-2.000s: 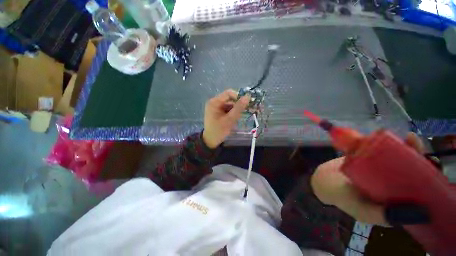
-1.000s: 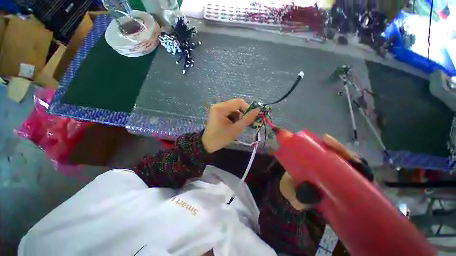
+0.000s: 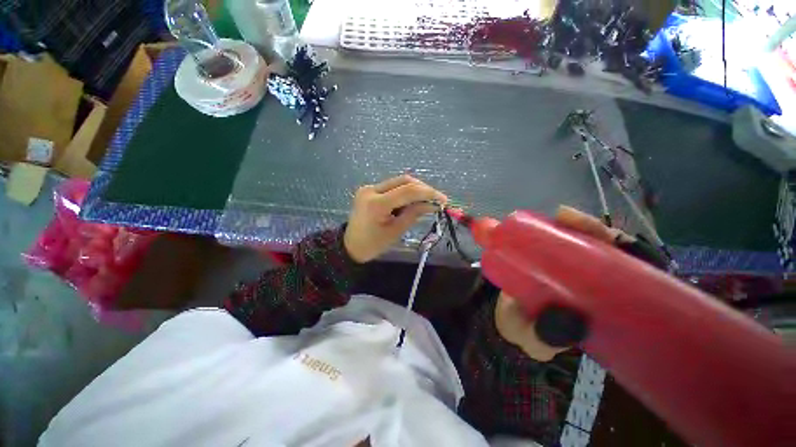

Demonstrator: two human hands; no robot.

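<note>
My left hand (image 3: 388, 214) pinches a small circuit board (image 3: 439, 209) over the front edge of the bench. The board is seen nearly edge-on and partly hidden by the fingers. A white cable (image 3: 416, 284) hangs from it towards my lap, and a black connector lead (image 3: 456, 246) hangs down beside it. My right hand (image 3: 524, 327) is wrapped around the large red glue bottle (image 3: 611, 301), which hides part of the hand. The bottle's thin red nozzle (image 3: 457, 215) points left, at or very near the board; contact is unclear.
Bubble wrap mat (image 3: 375, 131) covers the bench. Unfinished wired boards (image 3: 598, 157) lie right. A tape roll (image 3: 220, 83) and black-and-white connector leads (image 3: 304, 92) lie left. A white tray (image 3: 375, 33) with red wires (image 3: 506, 39) is behind. A carton strip (image 3: 583, 402) shows below right.
The red bottle has swung in from the right to the board. The board has turned nearly edge-on, and its black lead, earlier pointing up and away, now hangs down. The view has shifted.
</note>
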